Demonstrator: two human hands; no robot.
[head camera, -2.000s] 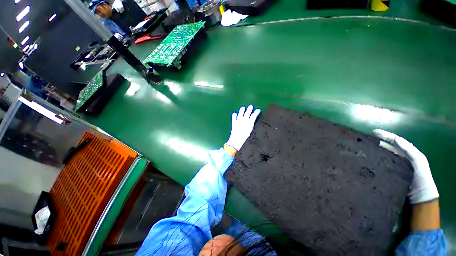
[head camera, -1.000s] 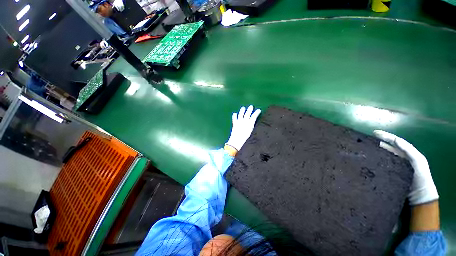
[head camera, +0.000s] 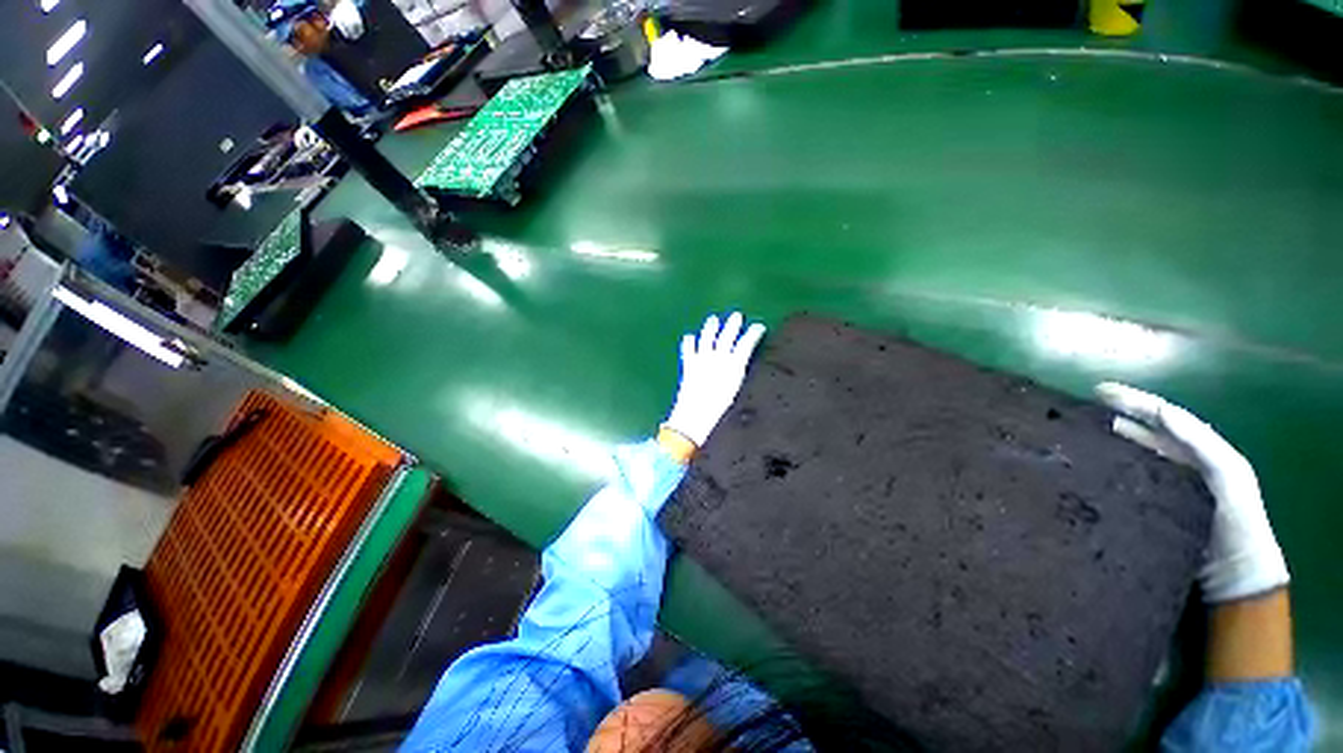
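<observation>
A large black-grey foam pad (head camera: 943, 530) with a pitted surface lies bare on the glossy green mat, its near end cut off by the bottom edge. My left hand (head camera: 716, 380), in a white glove, lies flat with fingers spread at the pad's left corner and holds nothing. My right hand (head camera: 1211, 486), also in a white glove, is curved round the pad's right edge, its fingers along the far right corner.
On the green bench (head camera: 884, 177), a green circuit board (head camera: 508, 136) lies at the far left, with another board (head camera: 265, 272) nearer. A dark post (head camera: 390, 180) stands beside them. A slotted orange panel (head camera: 265, 559) is at the left. A person in blue (head camera: 327, 74) is beyond. A white wipe (head camera: 684, 56) lies far off.
</observation>
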